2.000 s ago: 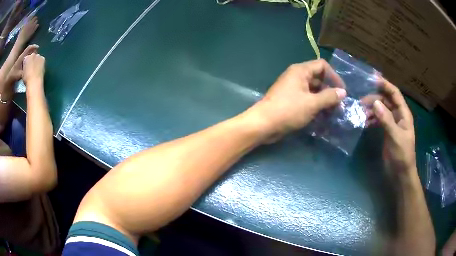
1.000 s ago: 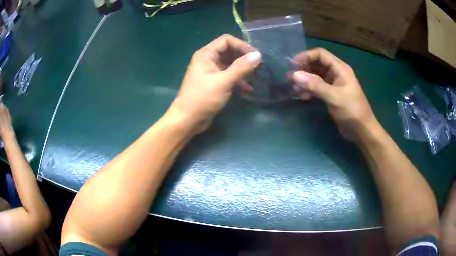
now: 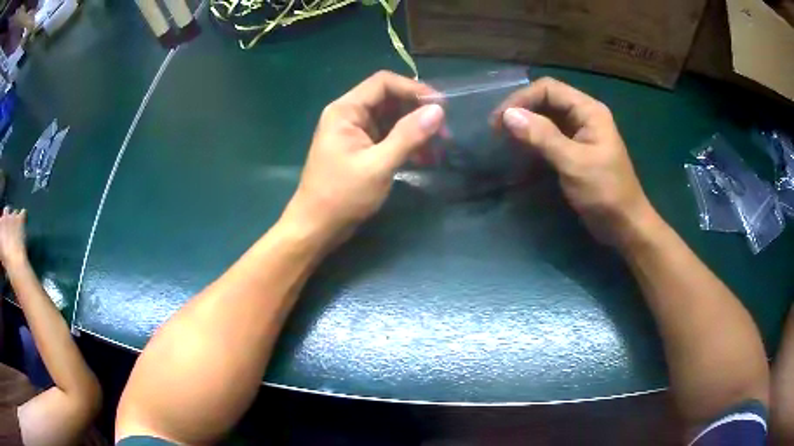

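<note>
A clear zip-lock bag (image 3: 474, 109) is held between my two hands, its seal strip along the top edge away from me. My left hand (image 3: 370, 135) pinches its left side between thumb and fingers. My right hand (image 3: 557, 131) pinches its right side. Something dark shows through or below the film, but it is blurred and I cannot tell its shape. Both hands are above the glossy dark green table (image 3: 209, 200).
A brown carton (image 3: 557, 39) stands at the far edge, with yellow-green strips (image 3: 296, 16) to its left. Bagged parts (image 3: 736, 196) lie at right. Small clear bags (image 3: 45, 155) and another person's arm (image 3: 43, 296) are at far left.
The view has shifted, bringing both hands and the bag from the right to the middle. The bag now tilts flatter than a second ago. Both hands still hold it.
</note>
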